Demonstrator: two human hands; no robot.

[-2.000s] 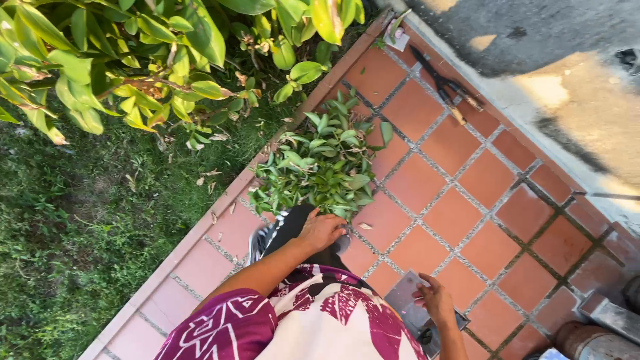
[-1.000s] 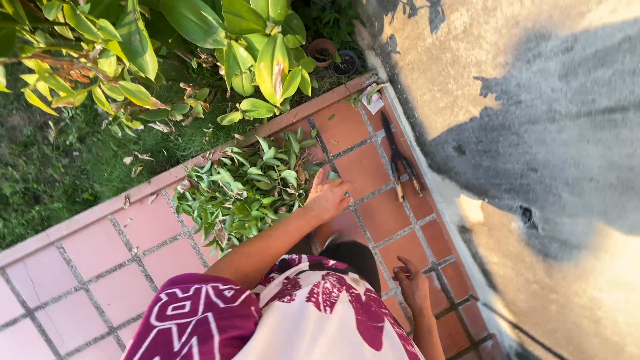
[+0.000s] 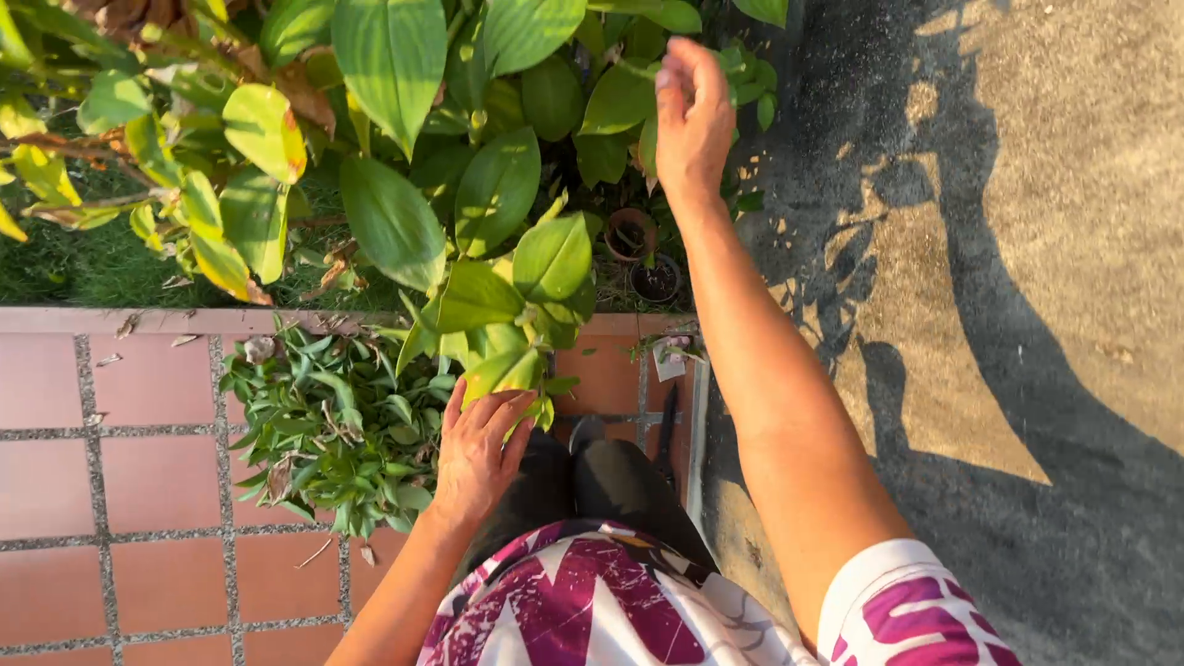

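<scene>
My left hand (image 3: 479,453) touches the lower leaves of a leafy green plant stem (image 3: 504,324) that leans over the tiles; whether its fingers grip the stem cannot be told. Up at the top, my right hand (image 3: 692,125) is raised among the plant's upper leaves (image 3: 620,97), fingers bent, with a thin stem or leaf beside the fingertips. A heap of cut leafy stems (image 3: 338,421) lies on the tiles to the left of my left hand. Beyond my right knee lies a dark-bladed garden tool (image 3: 668,425), its handles hidden.
Two small plant pots, one brown (image 3: 630,234) and one black (image 3: 656,278), stand behind the raised tiled edge (image 3: 166,320). A pale card or packet (image 3: 668,359) lies in the tile corner. A rough concrete wall (image 3: 1091,231) rises at the right.
My right hand has risen from beside my body to the upper leaves. My left hand now touches the leaning plant. The view has swung toward the plants.
</scene>
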